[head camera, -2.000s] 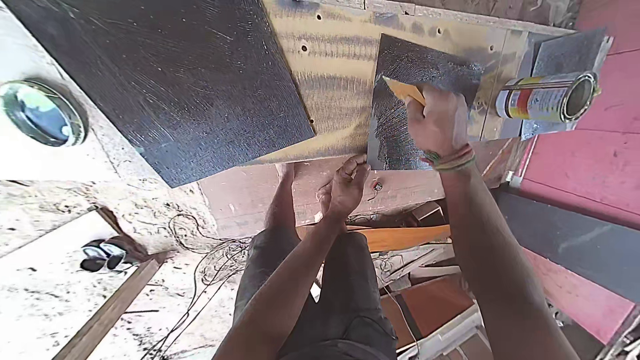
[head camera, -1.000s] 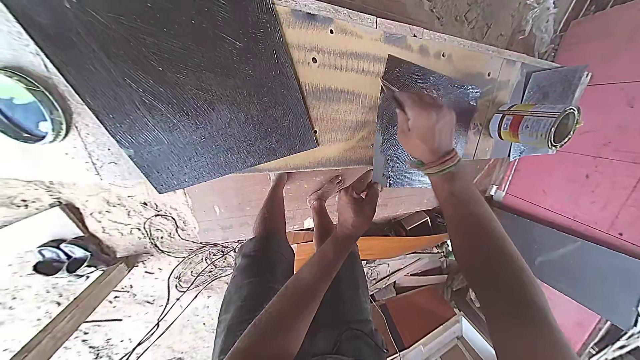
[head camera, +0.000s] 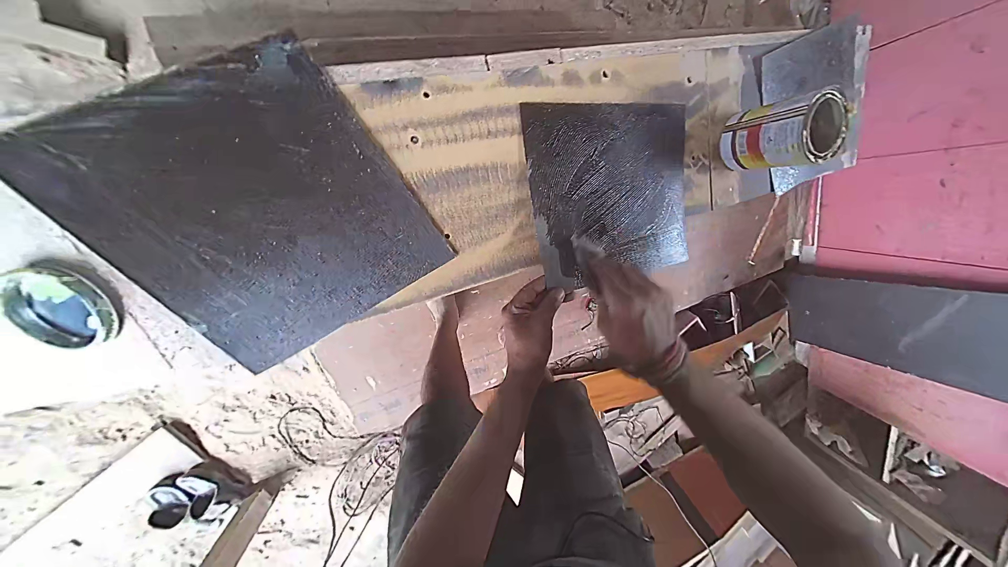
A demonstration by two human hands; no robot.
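A small dark sheet (head camera: 622, 181) with a wet, ridged coating lies on a wooden board (head camera: 465, 157). My left hand (head camera: 535, 315) pinches the sheet's near left corner. My right hand (head camera: 634, 311), wrist banded, grips a flat spreader (head camera: 587, 250), its edge on the coating close to that corner. The spreader is blurred and partly hidden by my fingers. Left of them a larger dark sheet (head camera: 236, 205) overlaps the board. An opened tin can (head camera: 783, 132) lies on its side at the board's right end.
A round container (head camera: 59, 305) stands at the far left. Loose cables (head camera: 358, 472) and a pair of shoes (head camera: 185, 492) are on the ground. Pink panels (head camera: 929, 150) and a dark grey plank (head camera: 906, 331) are on the right, with scrap wood below.
My right hand has moved from the upper part of the small sheet toward its near left corner. Ridged lines now cover most of the coating. My left hand stays at the near edge.
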